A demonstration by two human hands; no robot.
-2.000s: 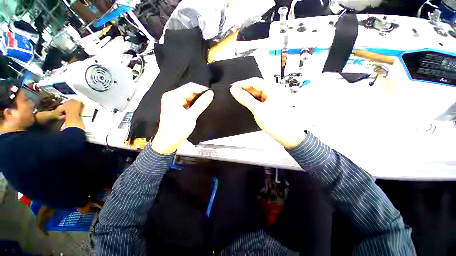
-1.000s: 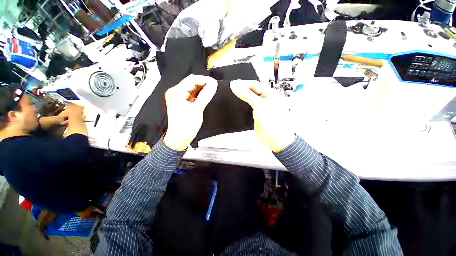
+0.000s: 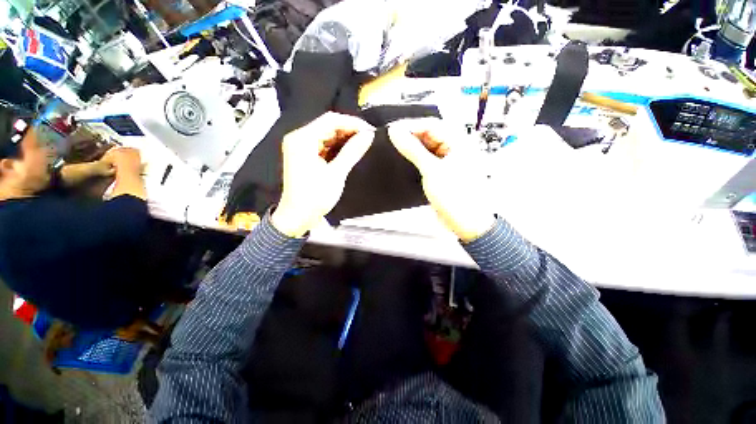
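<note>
A black cut panel (image 3: 381, 180) lies on the white table, left of the needle area (image 3: 485, 128) of the sewing machine. My left hand (image 3: 326, 166) pinches the panel's upper part with thumb and fingertips. My right hand (image 3: 435, 170) pinches it a little to the right, the fingertips of both hands close together but apart. Whether a small piece is between the fingertips is too small to tell. A long black stack of cut pieces (image 3: 264, 161) lies to the left, partly behind my left hand.
The machine head carries a black strip (image 3: 564, 85), a wooden-handled tool (image 3: 609, 103) and a control panel (image 3: 705, 122). A clear plastic bag (image 3: 365, 33) is behind the stack. Another person (image 3: 70, 248) sits at the left by a second machine (image 3: 195, 116). A blue crate (image 3: 99, 346) is on the floor.
The fingertips of my hands have come closer together and moved up towards the panel's far edge. The view has shifted slightly.
</note>
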